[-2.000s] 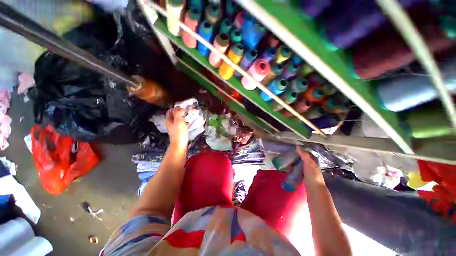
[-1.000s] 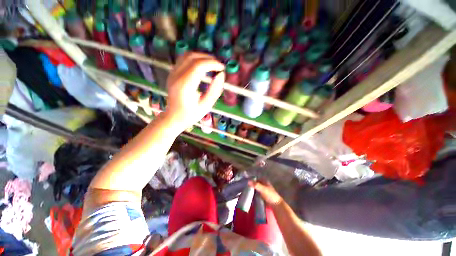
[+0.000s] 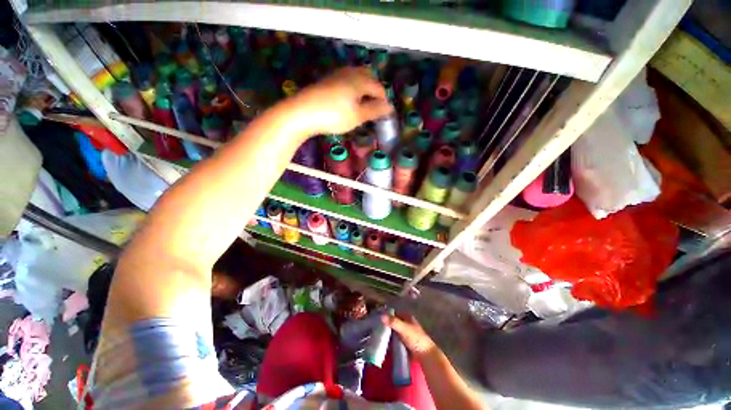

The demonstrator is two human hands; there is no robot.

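Note:
My left hand (image 3: 357,100) is inside the thread rack (image 3: 104,106), with its fingers around the top end of a grey thread spool (image 3: 387,130) among the standing spools. The fingers partly hide that spool's top. My right hand (image 3: 409,335) is low in front of my red-clad legs and holds grey and blue-grey spools, one pale with a green end (image 3: 377,346) and a darker one (image 3: 400,362) beside it. A light grey-lilac spool (image 3: 377,186) with a green top stands at the rack's front rail.
A lower shelf holds smaller coloured spools (image 3: 318,227). Red plastic bags (image 3: 597,244) and a clear bag (image 3: 613,172) are right of the rack. A dark fabric roll (image 3: 593,360) lies at lower right. Crumpled scraps (image 3: 268,304) lie below the rack.
My left hand has moved from low in front, up to the rack and deeper among the spools, now at a grey spool. My right hand stays low with its spools. The view has shifted toward the rack.

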